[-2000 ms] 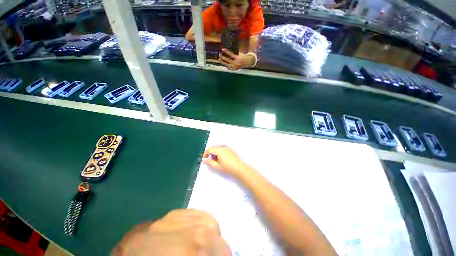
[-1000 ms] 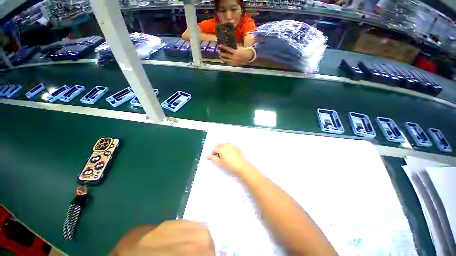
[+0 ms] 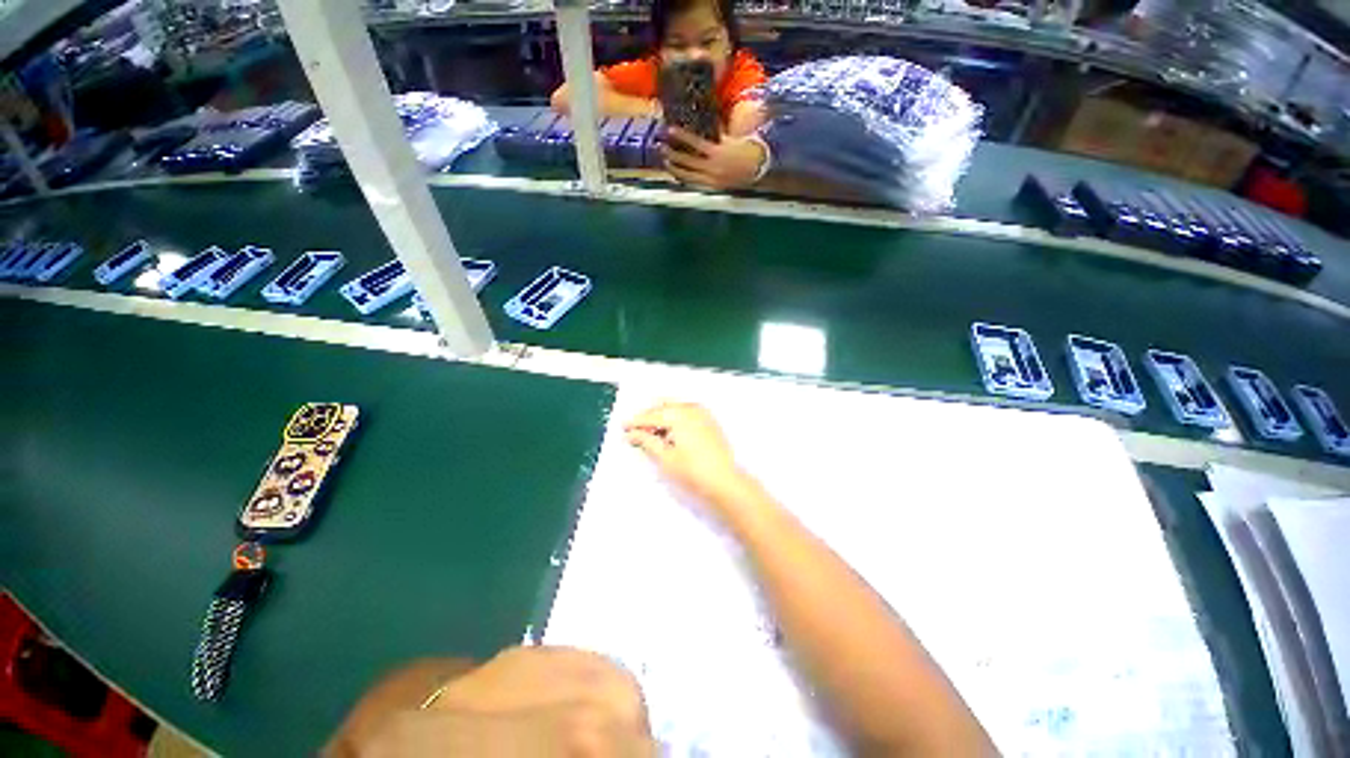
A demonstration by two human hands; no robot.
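A large shiny white sheet (image 3: pixel 948 548) lies on the green bench in front of me, with faint marks near its lower part. My right hand (image 3: pixel 681 441) is over the sheet's upper left part, thumb and fingertips pinched together. A small dark spot shows at the fingertips, too small to name. My left hand (image 3: pixel 518 711) is large and blurred at the bottom edge, partly cut off, with fingers curled and a thin ring on one. Whether it holds anything is hidden.
A patterned phone (image 3: pixel 301 471) with a braided strap (image 3: pixel 219 637) lies at left. Light-blue housings (image 3: pixel 1011 361) sit on the green conveyor belt (image 3: pixel 666 296) beyond the pale rail. A post (image 3: pixel 388 178) stands at the rail. Spare sheets (image 3: pixel 1310 592) lie at right. A person opposite holds a phone.
The housings on the belt have shifted right. My right hand has moved slightly up the sheet, still pinched. My left hand stays at the bottom edge.
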